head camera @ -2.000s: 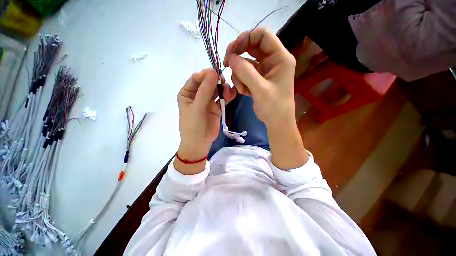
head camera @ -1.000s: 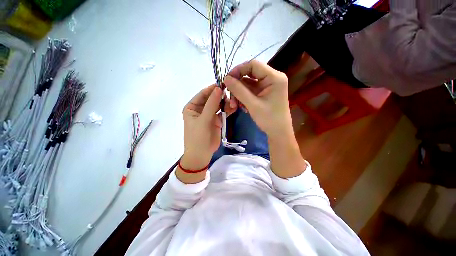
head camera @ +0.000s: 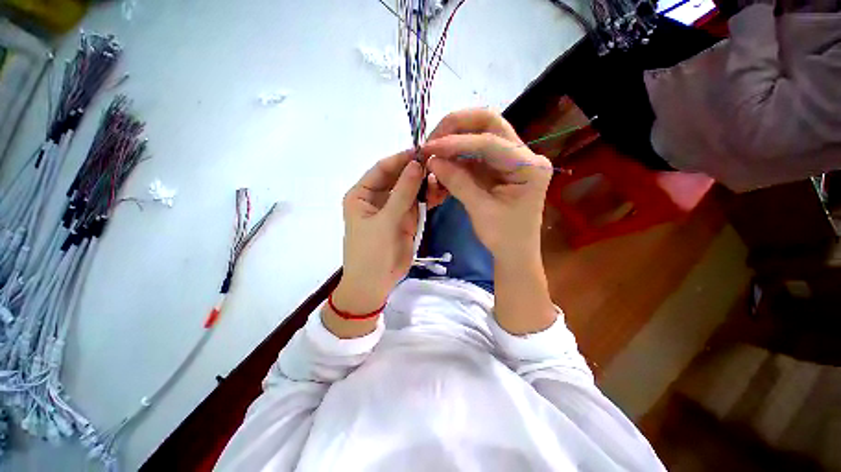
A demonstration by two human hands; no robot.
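Note:
A white cable [head camera: 420,224] hangs from my left hand [head camera: 380,221] toward my lap, with small white ends near my thighs. My left fingers pinch it at the black sleeve, where thin dark, red and white lead wires [head camera: 415,88] fan upward over the table. My right hand [head camera: 484,175] touches the wires at their base beside the left fingertips. A few thin wires, one green, stick out to the right past my right hand. Its fingertips pinch thin wires; their tips are too small to make out.
White table [head camera: 295,138] with harness bundles [head camera: 106,175] at left and a lone cable with an orange-red band [head camera: 213,318]. Small white housings [head camera: 380,60] lie in scattered piles. More dark wire ends [head camera: 627,23] are at upper right. A red stool [head camera: 613,198] and a person's sleeve [head camera: 747,101] are at right.
Some thin wires that stood upward between the hands now stick out right across my right hand. The right fingers have shifted at the wire base. The view has shifted slightly.

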